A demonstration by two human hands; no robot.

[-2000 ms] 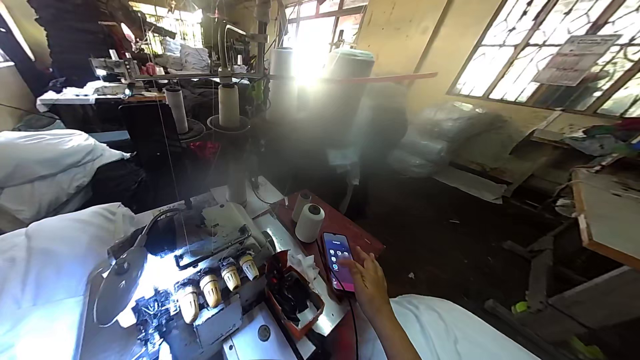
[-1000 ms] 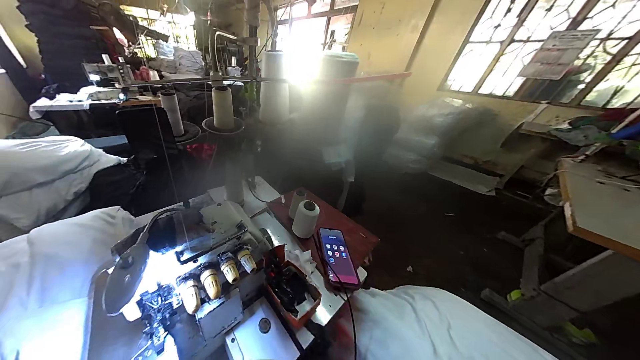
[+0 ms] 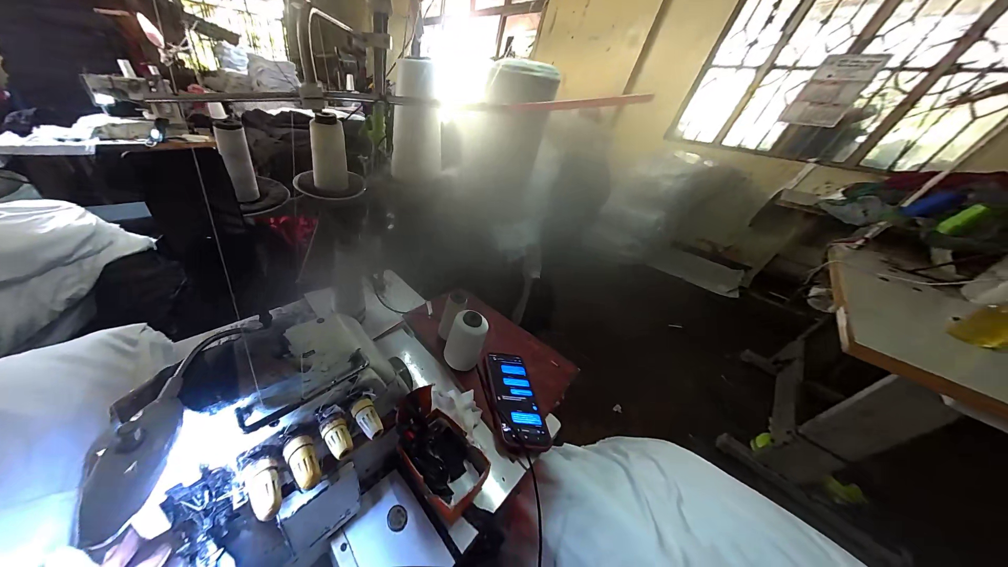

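Fingertips, apparently of my left hand (image 3: 138,549), show at the bottom left edge under the lit lamp, beside the needle area of an overlock sewing machine (image 3: 335,342); whether they hold anything is unclear. My right hand is out of view. A smartphone (image 3: 516,402) with a lit screen and a black cable lies right of the machine. An orange box (image 3: 441,465) of dark small items stands between the two. Behind the phone are white thread cones (image 3: 466,340) on a red board (image 3: 543,366). Yellowish tension dials (image 3: 302,461) line the machine's front.
White fabric lies at the left (image 3: 71,394) and bottom right (image 3: 669,504). A gooseneck lamp (image 3: 130,465) leans over the machine. Tall thread cones (image 3: 328,153) stand behind on a rack. A wooden table (image 3: 906,315) with cloths is at the right.
Two seconds ago my right hand was at the phone; it has left the view. The phone's screen has changed from icons on a pinkish background to blue blocks on a dark one.
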